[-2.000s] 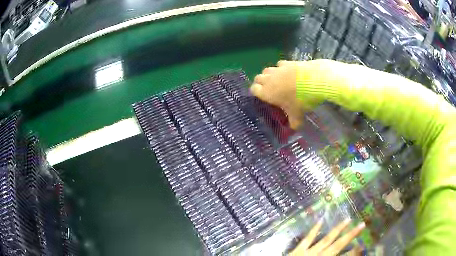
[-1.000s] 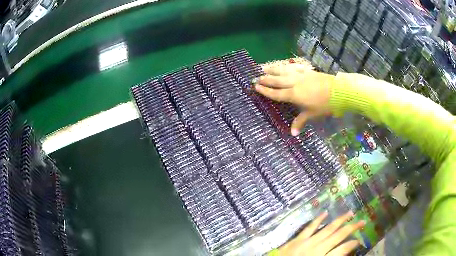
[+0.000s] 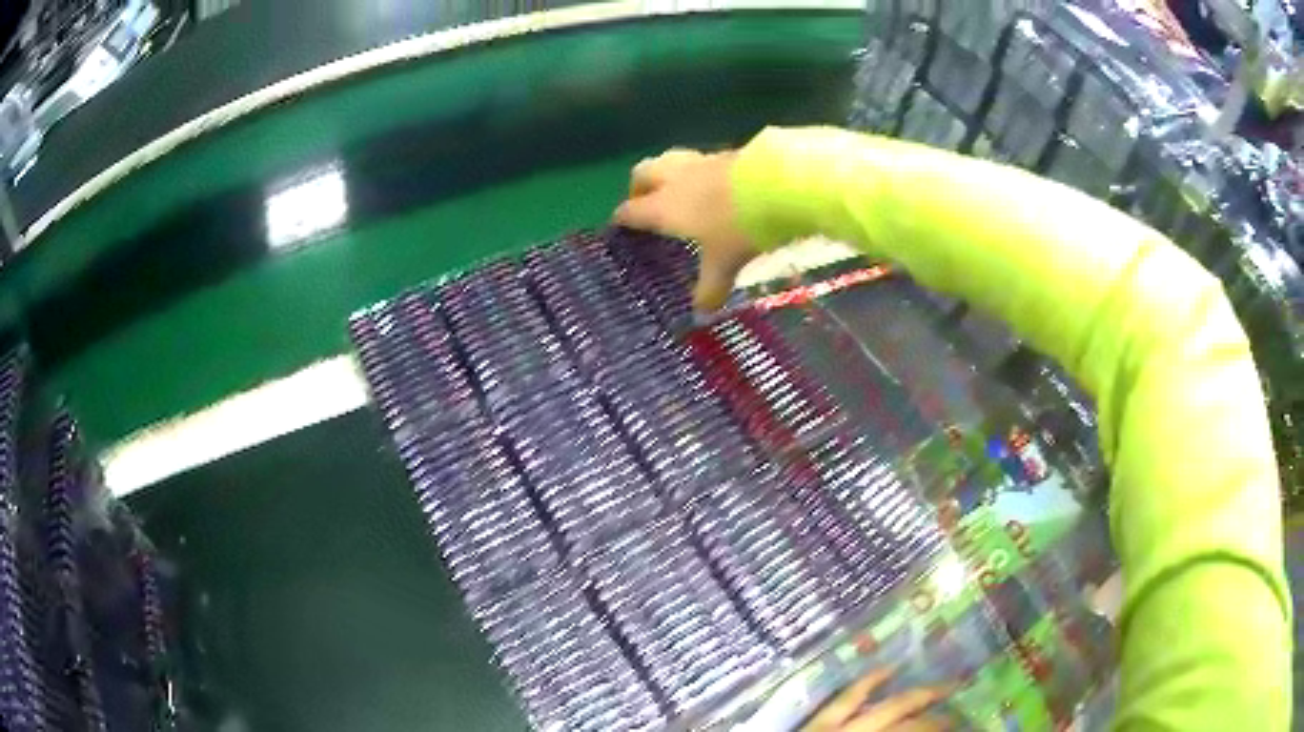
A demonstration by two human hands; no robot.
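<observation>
Purple-grey rows of circuit boards [image 3: 572,415] stand on edge, side by side, in a clear tray [image 3: 801,672]. Part of the right-hand row shows red board faces [image 3: 737,383] beside pale edges. My right hand [image 3: 694,222] is at the far end of that row, its fingers and thumb around a dark block of boards, partly hidden under the palm. My left hand [image 3: 880,708] is cut off by the bottom edge, slightly blurred, with fingers apart near the tray's front edge; nothing shows in it.
Dark stacked boards [image 3: 65,572] stand at the left. Grey, film-covered stacks [image 3: 987,86] stand at the far right. A glossy green belt or worktop [image 3: 472,186] with pale edge strips runs behind. A green and red printed sheet [image 3: 1023,536] shows through plastic at the right.
My right hand has moved left and away from me, to the row's far end, uncovering red board faces and pale edges. My left hand sits lower in the picture, with less of it showing.
</observation>
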